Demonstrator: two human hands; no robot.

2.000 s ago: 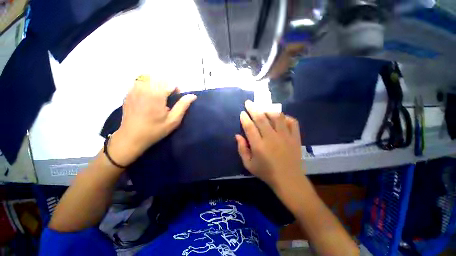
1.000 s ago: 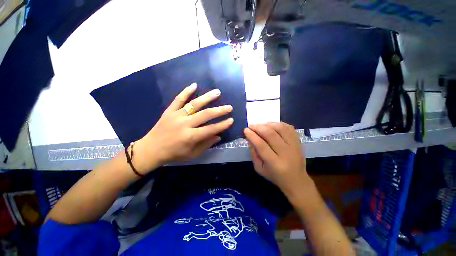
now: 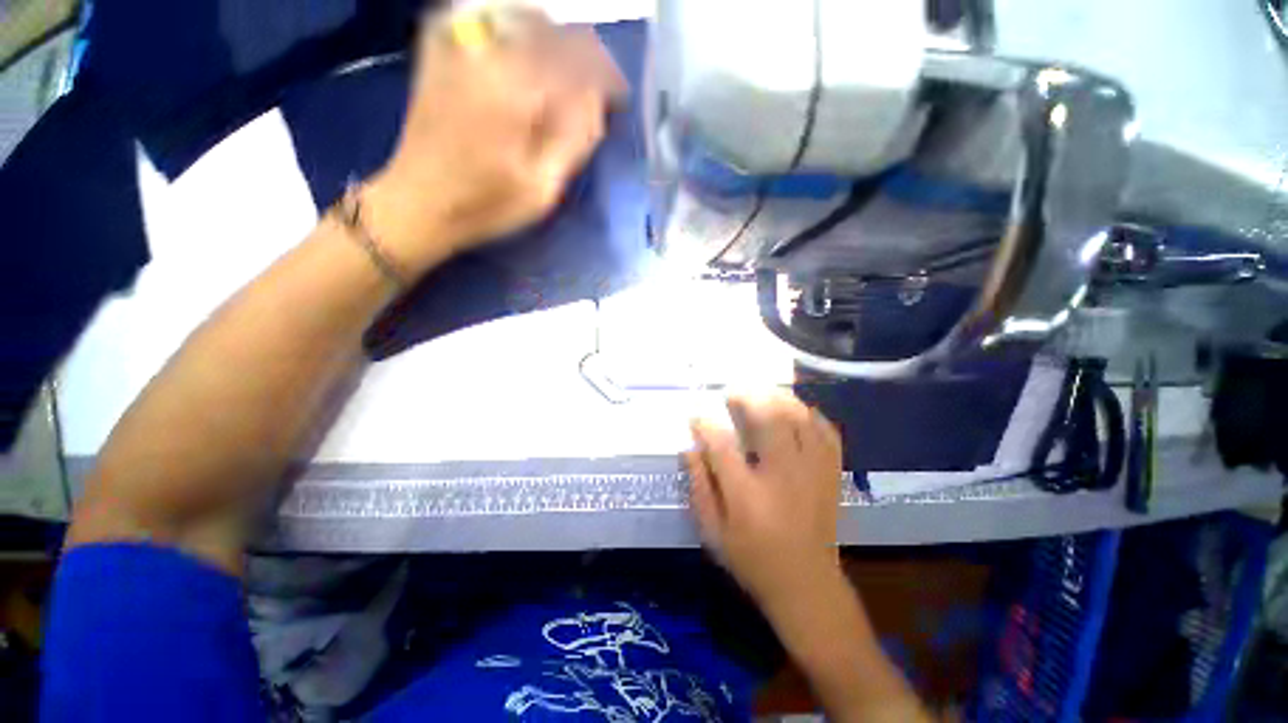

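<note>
A dark navy panel (image 3: 495, 290) lies left of and behind the bright needle area, its front edge slanting. My left hand (image 3: 516, 127) is blurred and over the panel's back part, fingers curled; whether it grips the cloth cannot be told. My right hand (image 3: 770, 473) rests palm down at the table's front edge, in front of the needle area, with no cloth visible in it. The sewing machine's head (image 3: 791, 85) fills the upper middle; the lamp glare hides the needle.
Navy cut pieces (image 3: 57, 240) lie at the far left. Another navy pile (image 3: 918, 424) lies right of the needle, partly behind the machine head. Black-handled shears (image 3: 1088, 431) and a slim tool (image 3: 1141, 438) lie further right. A printed ruler (image 3: 565, 492) runs along the front edge.
The panel has moved back past the needle area, baring the white table in front. My left hand has moved back and up with it. The machine head shows larger and lower in view.
</note>
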